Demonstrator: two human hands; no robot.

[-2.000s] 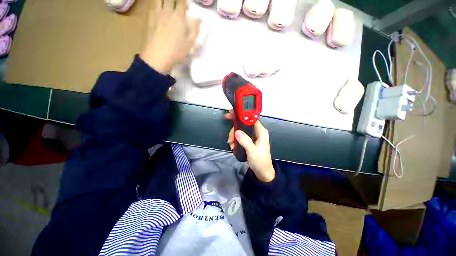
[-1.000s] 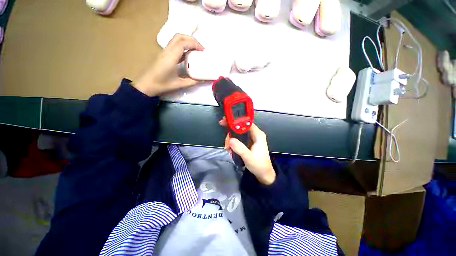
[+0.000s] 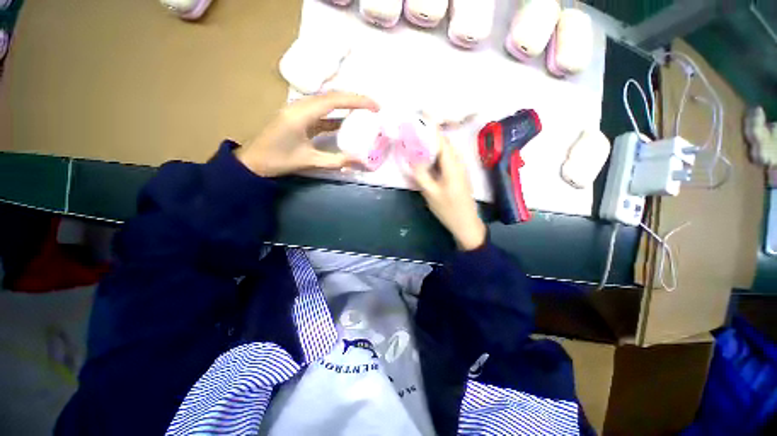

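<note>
My left hand (image 3: 311,136) holds one hand warmer half (image 3: 362,138), cream-white with a pink edge. My right hand (image 3: 447,183) holds another half (image 3: 413,143), its pink side showing. The two halves are side by side just above the white mat (image 3: 545,111), near its front edge; whether they touch is unclear. The red and black infrared thermometer (image 3: 509,162) lies on its side right of my right hand, its handle pointing towards me. A pale unit (image 3: 311,66) lies behind my left hand. Another pale piece (image 3: 457,121) lies partly hidden behind my right hand.
Several cream and pink units (image 3: 470,21) stand along the mat's back. A separate pale unit (image 3: 585,158) lies near the power strip (image 3: 624,179) with plugs (image 3: 660,166) and looped cables at right. The cardboard sheet (image 3: 153,94) is at left, a cardboard box (image 3: 694,255) at right.
My right hand has let go of the thermometer, which now lies on the mat to the right. The white block in my left hand now shows as two halves, one in each hand.
</note>
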